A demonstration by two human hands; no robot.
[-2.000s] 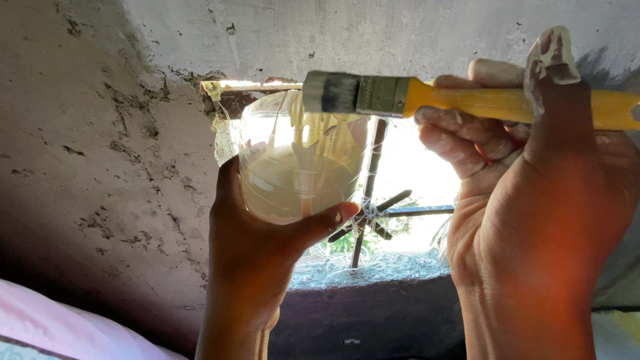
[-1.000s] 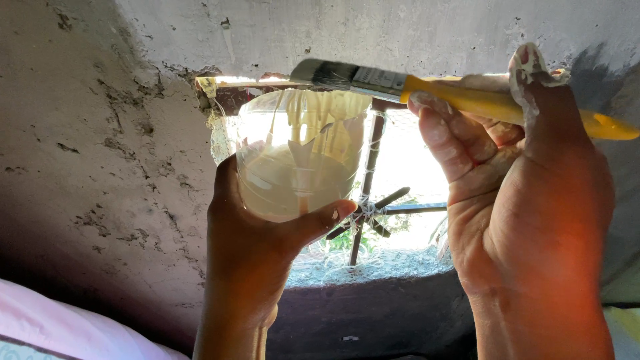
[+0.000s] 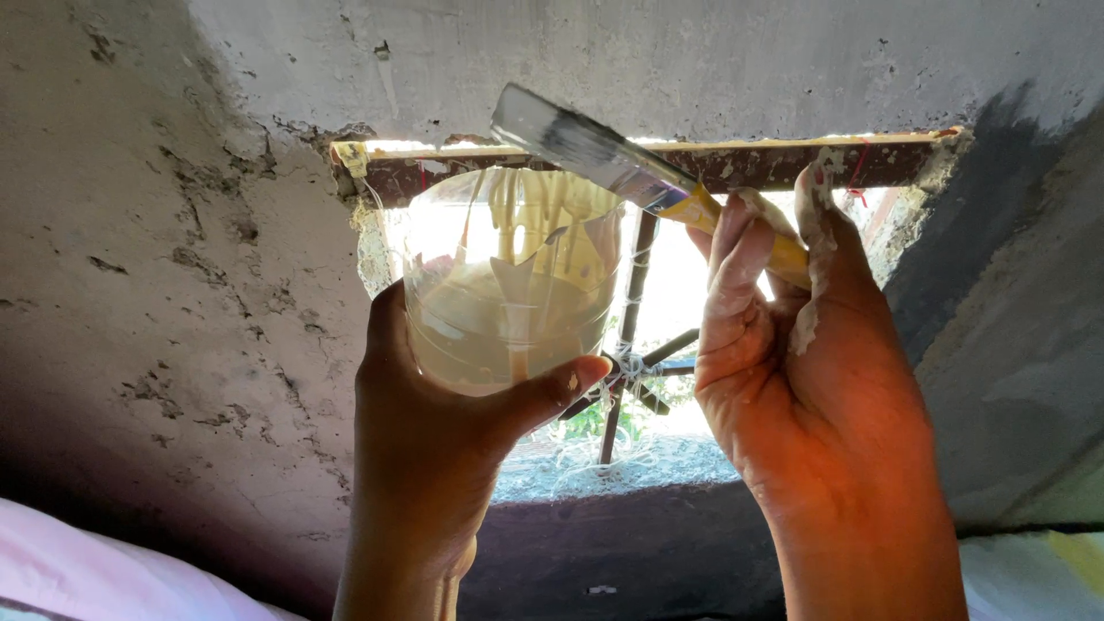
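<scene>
My left hand [image 3: 440, 405] grips a clear plastic container [image 3: 517, 276] from below and the side, thumb across its lower front. Pale paint lies in its lower part, and drips streak its inner wall. My right hand [image 3: 802, 336], smeared with pale paint, holds a paintbrush [image 3: 638, 172] by its yellow handle between thumb and fingers. The brush slants up to the left, its paint-coated bristles above the container's rim and in front of the wall. Whether the bristles touch anything cannot be told.
Behind the container is a window opening with dark metal bars [image 3: 634, 293] tied with string and a brown frame bar [image 3: 776, 164] on top. Rough wall [image 3: 172, 302] with chipped plaster surrounds it. Pink-white fabric [image 3: 103, 569] lies at lower left, and pale fabric [image 3: 1026, 573] at lower right.
The brush has tilted from nearly level to a steep slant, its bristle end now higher and above the container. The left hand still holds the container in about the same place.
</scene>
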